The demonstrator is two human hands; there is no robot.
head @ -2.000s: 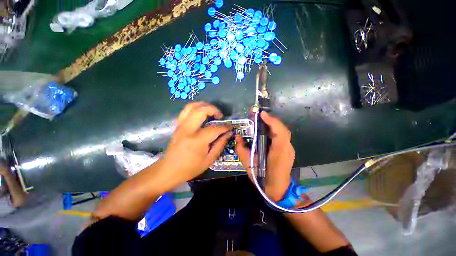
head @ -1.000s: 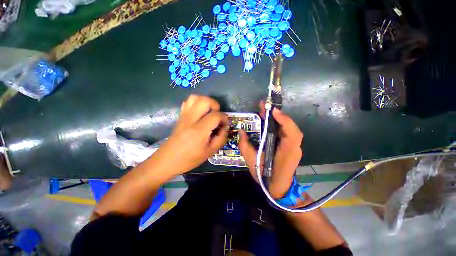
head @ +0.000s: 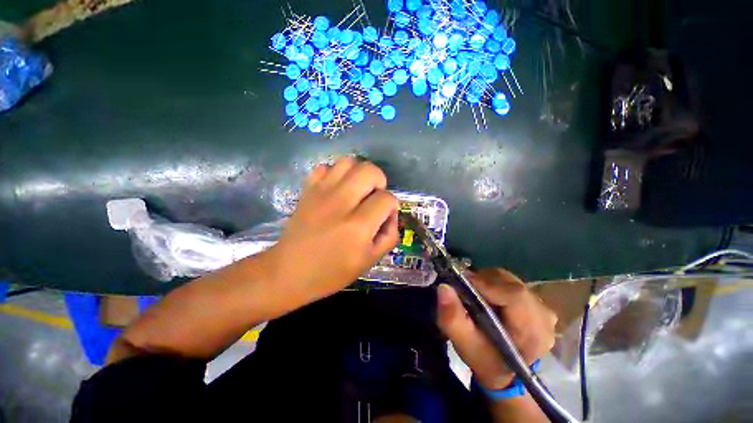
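Observation:
The open white socket unit lies on the bench before me, its circuit board showing a yellow block and green parts. My right hand holds the soldering iron, its tip pointing up-left into the shell at the board. My left hand covers the shell's left part with fingers bent together at the board; what the fingertips pinch is hidden. Blue disc components with thin wire legs lie heaped beyond the unit.
The cord bundle in clear plastic lies left of the unit, with a white plug at its end. A blue bag is at the left edge. A dark tray with thin wires stands at right beside a large dark box.
The iron, earlier pointing away from me in my right hand, is turned so its tip is at the board. My right hand has moved down and right. The view has shifted.

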